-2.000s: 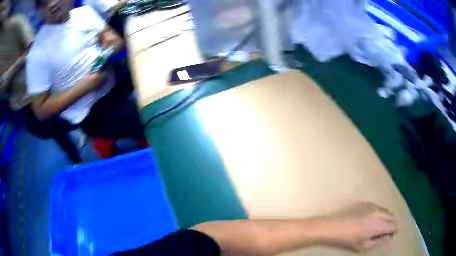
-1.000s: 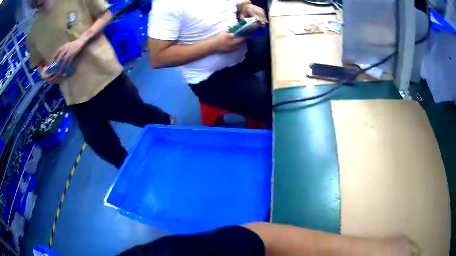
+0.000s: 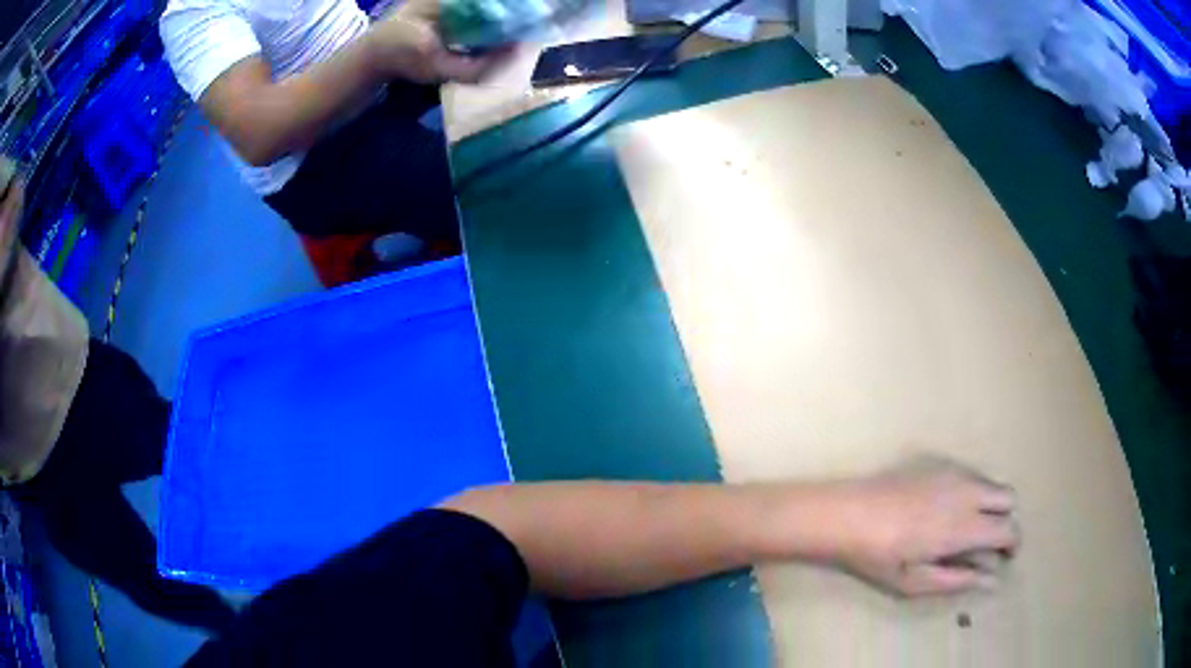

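My left hand point(image 3: 934, 529) rests on the tan cardboard sheet point(image 3: 862, 300), with the forearm reaching in from the lower left. Its fingers are curled in, and no object shows in it; the palm side is hidden. A small dark speck lies on the cardboard just below the hand. My right hand is not in view.
A blue plastic bin point(image 3: 346, 418) stands left of the green bench top point(image 3: 588, 339). A dark phone point(image 3: 607, 60) lies by a black cable. A seated person holds a green part point(image 3: 503, 20). Another person is at the left edge. White plastic wrapping point(image 3: 1006, 46) lies upper right.
The view has swung right and down since a second ago, so the bin and phone sit further left. My left hand shows more fully, higher in the picture. The seated person's green part is nearer the bench.
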